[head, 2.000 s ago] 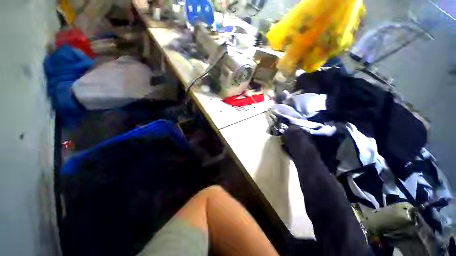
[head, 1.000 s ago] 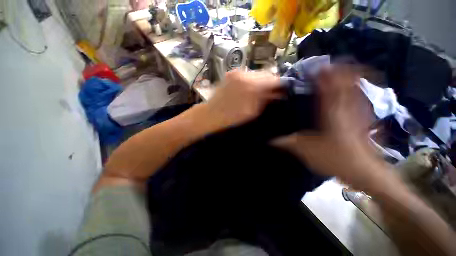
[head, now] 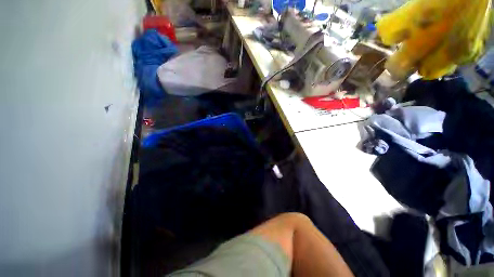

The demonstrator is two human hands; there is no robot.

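Dark cloth (head: 319,205) drapes over the front edge of the cream table and hangs down beside my bent left arm. A tiny white rectangle (head: 277,171) shows on the dark cloth near the table edge. My left sleeve and forearm are at the bottom, but my left hand is cut off below the picture. My right hand is not in view. More dark pieces (head: 414,176) and light grey pieces (head: 422,120) lie heaped on the table at the right.
A blue-rimmed bin (head: 197,129) holds dark cloth at left centre, beside a pale wall (head: 65,135). The cream table (head: 330,149) runs up to a sewing machine (head: 322,65) and a red item (head: 330,103). A yellow cloth or bag (head: 439,38) hangs upper right.
Both hands were up with dark cloth one second ago; now they are out of the picture. Dark cloth now hangs at the table's front edge. The view has shifted.
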